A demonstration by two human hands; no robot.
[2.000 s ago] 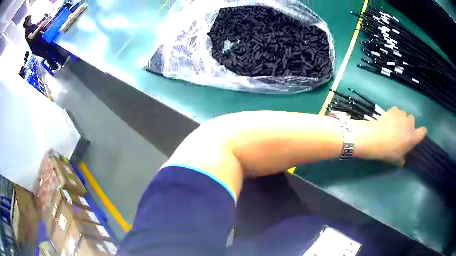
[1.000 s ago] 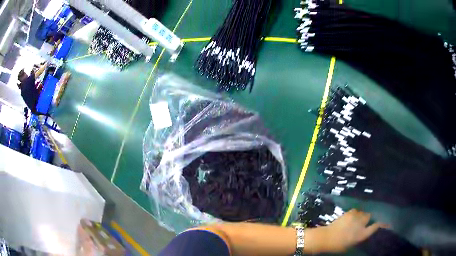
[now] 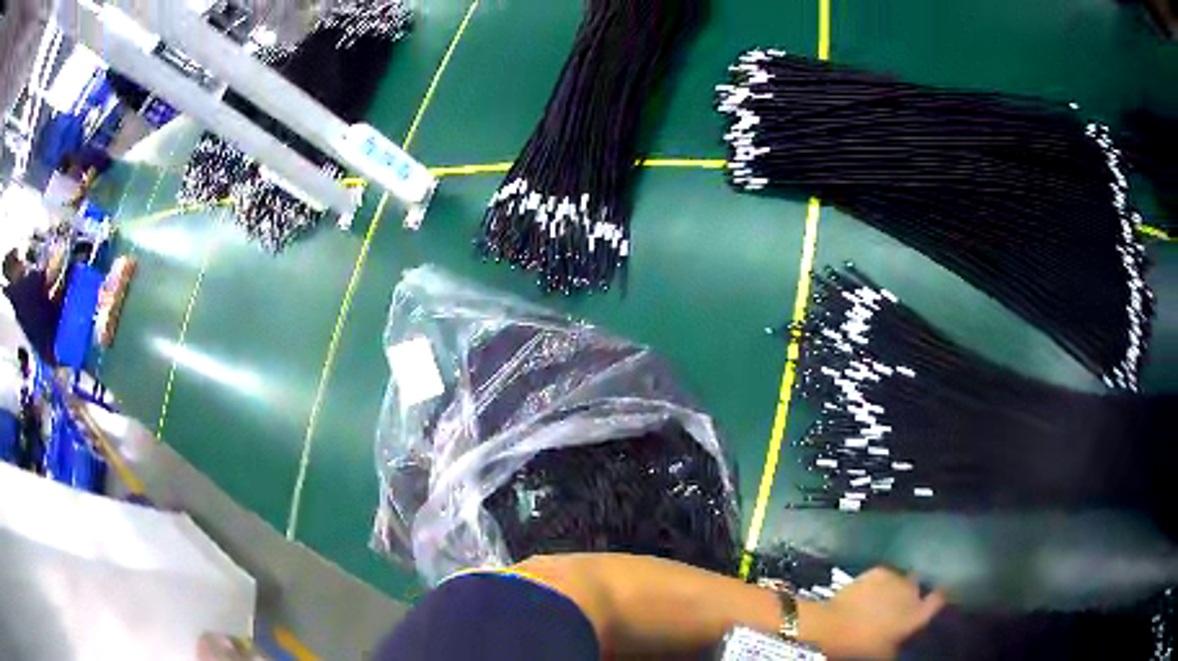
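Note:
My left hand [image 3: 881, 613], with a metal watch at the wrist, is at the bottom edge, closed over a black cable bundle [image 3: 995, 630]; its fingertips are hard to see. White-marked cable ends [image 3: 827, 584] show beside the wrist. My right hand is not in view. Above lies a fanned cable bundle [image 3: 982, 426] with white markers at its left end. A clear plastic bag [image 3: 446, 452] with short black sleeves [image 3: 620, 497] lies left of it, partly behind my forearm.
Yellow lines [image 3: 783, 426] cross the green bench [image 3: 342, 439]. More cable bundles lie at the top centre [image 3: 581, 142] and upper right [image 3: 930, 168]. A grey-white frame [image 3: 258, 123] stands upper left. A person [image 3: 32, 304] is at the far left. A white printed card [image 3: 769, 648] shows at the bottom.
The view has swung up, bringing in the far bundles and the frame; bag and arm now sit lower in the picture. My left hand stays on the same bundle.

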